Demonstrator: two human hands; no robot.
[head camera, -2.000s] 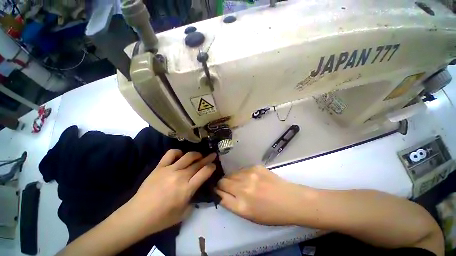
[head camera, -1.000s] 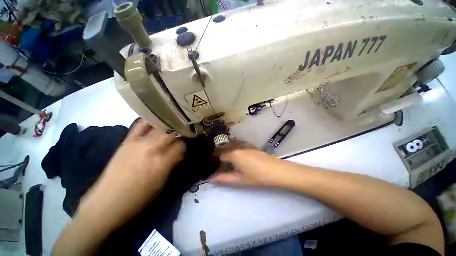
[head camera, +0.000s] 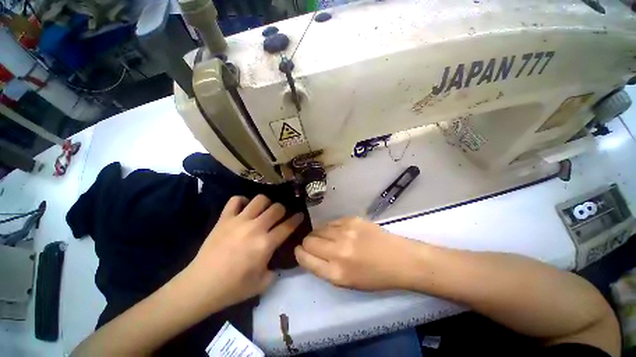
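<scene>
A black garment (head camera: 150, 223) lies bunched left of the needle area of the cream sewing machine (head camera: 390, 77). My left hand (head camera: 240, 251) lies on the cloth just in front of the machine's head, fingers bent and pressing it down. My right hand (head camera: 345, 254) pinches the cloth's right edge between thumb and fingers. The presser foot and needle are hidden behind the cloth and the thread tension knob. A white label (head camera: 233, 342) shows on the garment at the bottom edge. Dark thread snips (head camera: 395, 192) lie on the machine bed, right of my hands.
A grey inset tray (head camera: 593, 216) with round white parts is at the table's right. A long black object (head camera: 49, 291) lies at the left edge. A small red item (head camera: 66, 158) lies at the far left. A measuring scale runs along the front edge of the white table (head camera: 376, 331).
A second ago my left hand was blurred, farther back on the cloth; it is now flatter and nearer the front. My right hand has closed on the cloth edge. The view has shifted slightly.
</scene>
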